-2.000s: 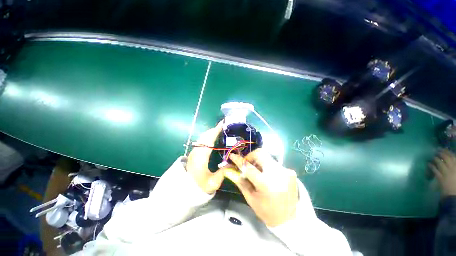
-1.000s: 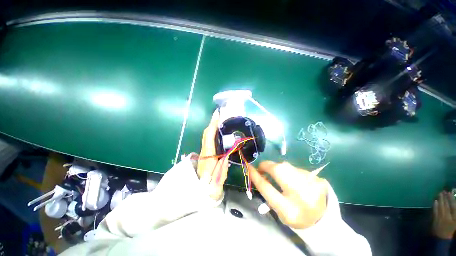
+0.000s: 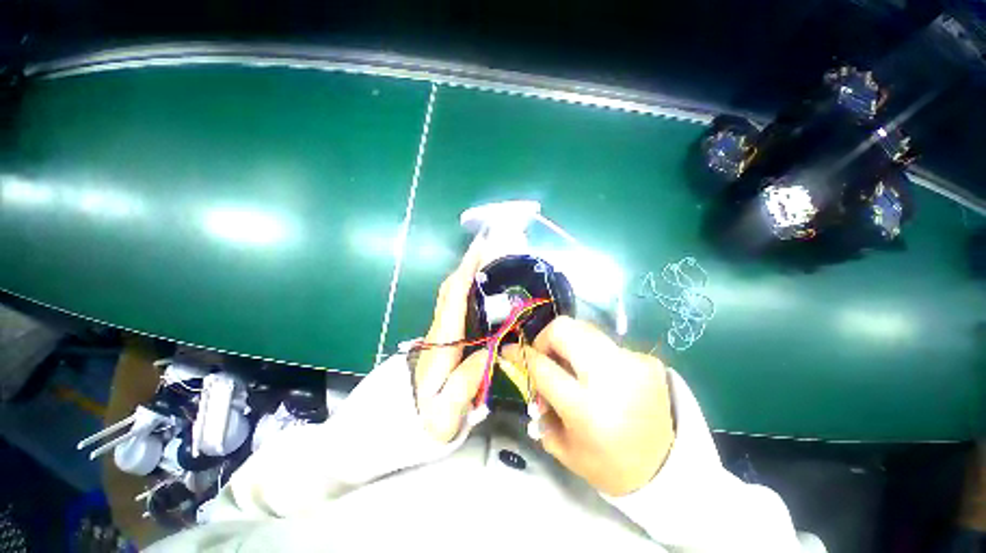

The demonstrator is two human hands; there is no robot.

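A white camera housing (image 3: 504, 224) stands with its dark round open end (image 3: 524, 283) facing me, over the green belt. Red, yellow and black wires (image 3: 500, 337) come out of the opening and hang towards me, with small white plugs on their ends. My left hand (image 3: 445, 351) holds the housing's left side, its fingers partly hidden, with a plug near the thumb. My right hand (image 3: 601, 405) is at the lower right of the opening, its fingertips on the wires beside a white plug (image 3: 534, 420). The white tail cable (image 3: 620, 315) lies right of the housing.
Several dark camera modules (image 3: 790, 207) cluster at the far right of the green belt (image 3: 249, 140). A pale thin tangle (image 3: 683, 304) lies on the belt right of my hands. Jumbled white camera parts (image 3: 220, 414) are below left. A metal edge runs along the back.
My right hand has moved left from beside the housing onto the wires at the opening. The pale pointed tip beyond it no longer shows clearly. The other person's hand at the right edge is gone from view.
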